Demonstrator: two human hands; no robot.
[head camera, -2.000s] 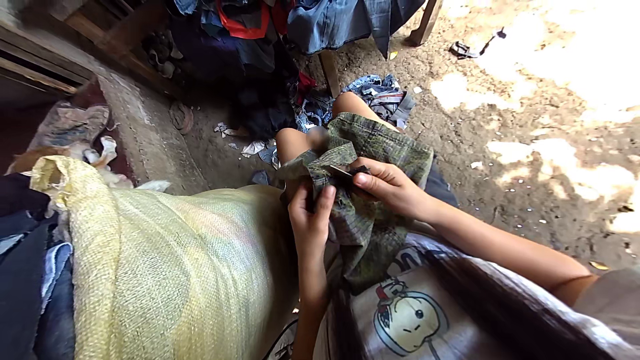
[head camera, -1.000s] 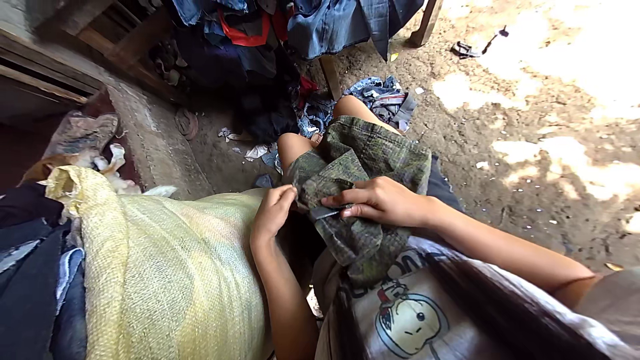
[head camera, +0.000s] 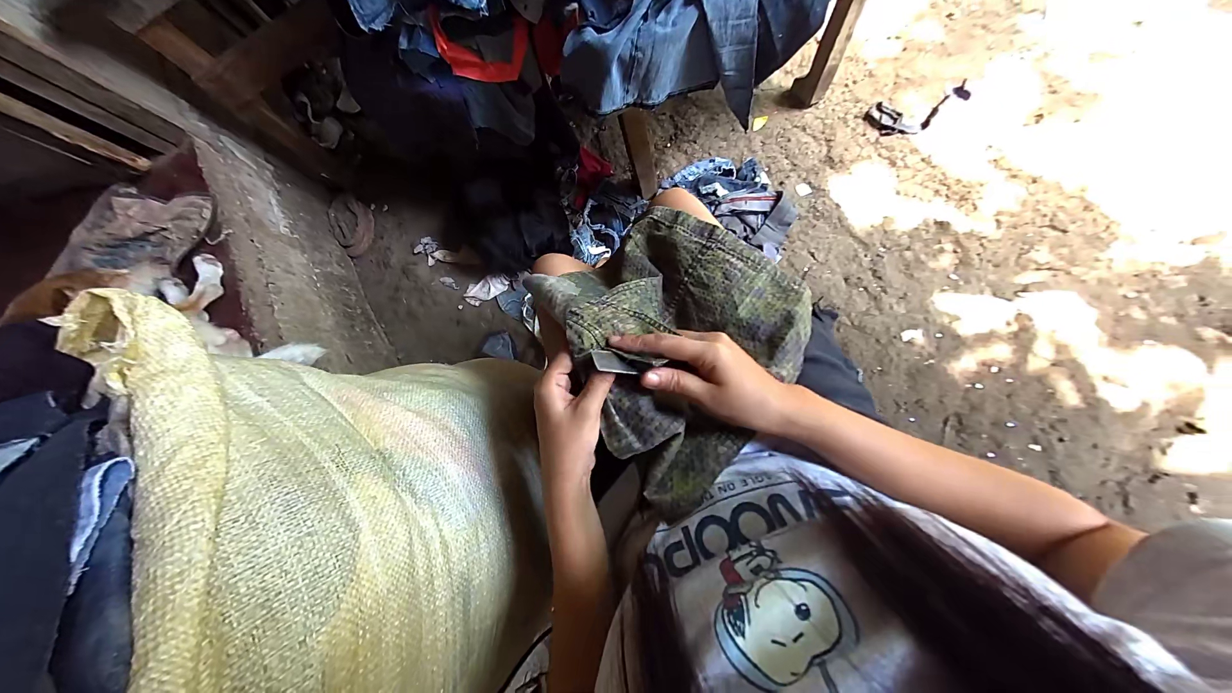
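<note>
A green camouflage-patterned cloth piece (head camera: 731, 289) with stitched seams lies across my lap and knees. My left hand (head camera: 573, 399) pinches its near left edge between thumb and fingers. From the right, my right hand (head camera: 717, 375) grips a small flat grey piece (head camera: 616, 363), perhaps a blade, between thumb and fingers against the cloth. The thumb of my left hand is close to this piece's lower edge. Folds of the cloth hang down between my forearms, and the fingers under it are partly hidden.
A bulging yellow woven sack (head camera: 318, 500) stands close on my left, with dark fabric (head camera: 96, 539) beyond it. Ahead, denim garments (head camera: 654, 58) hang from a wooden stand (head camera: 828, 53). Denim scraps (head camera: 736, 197) lie on the dirt ground by my knees. An animal (head camera: 207, 289) lies behind the sack.
My left hand was apart from the grey piece one second ago, nearer the sack; now it has come back to the cloth beside my right hand. The cloth's folds have shifted.
</note>
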